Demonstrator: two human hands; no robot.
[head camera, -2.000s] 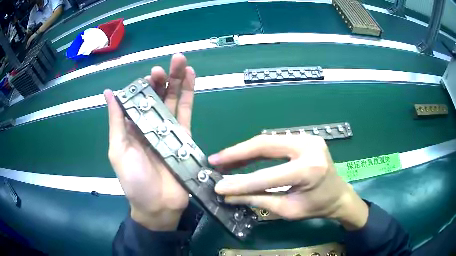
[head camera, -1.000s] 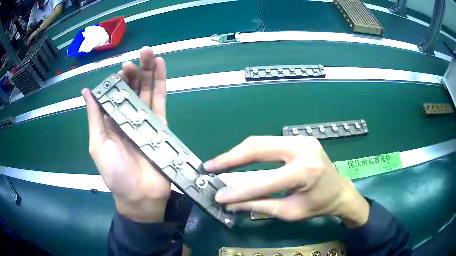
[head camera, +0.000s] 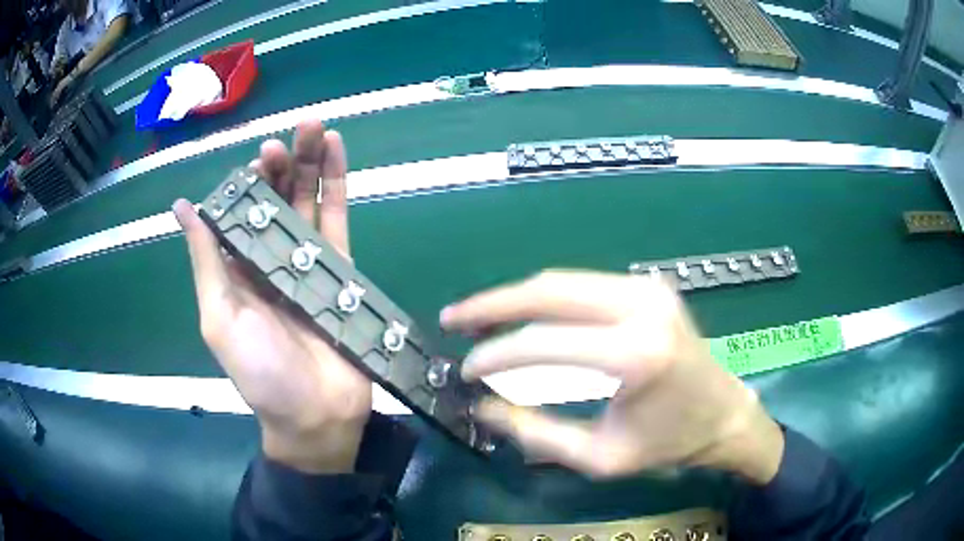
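Note:
My left hand (head camera: 285, 349) holds the dark holding fixture (head camera: 328, 285) from below, tilted with its far end up at the left. Several round stations with shiny centres show along its face. My right hand (head camera: 624, 370) is blurred, its thumb and fingers spread at the fixture's lower end. Whether it holds a small part cannot be seen. A tan fixture strip (head camera: 603, 528) with gold-ringed pockets lies at the bottom edge, partly cut off.
A loaded grey fixture (head camera: 729, 271) lies on the green belt by the green label (head camera: 782, 344). A spare dark fixture (head camera: 592, 154) rests at the middle rail. Beyond are a small tan strip (head camera: 930, 222), ribbed tan block (head camera: 751, 37), red bin (head camera: 235, 80), blue bin (head camera: 154, 106) and a person (head camera: 90, 42).
The held fixture has shifted left and turned its face slightly. My right fingers have spread and lifted a little from it. The grey fixture on the belt has moved right, as has the small tan strip.

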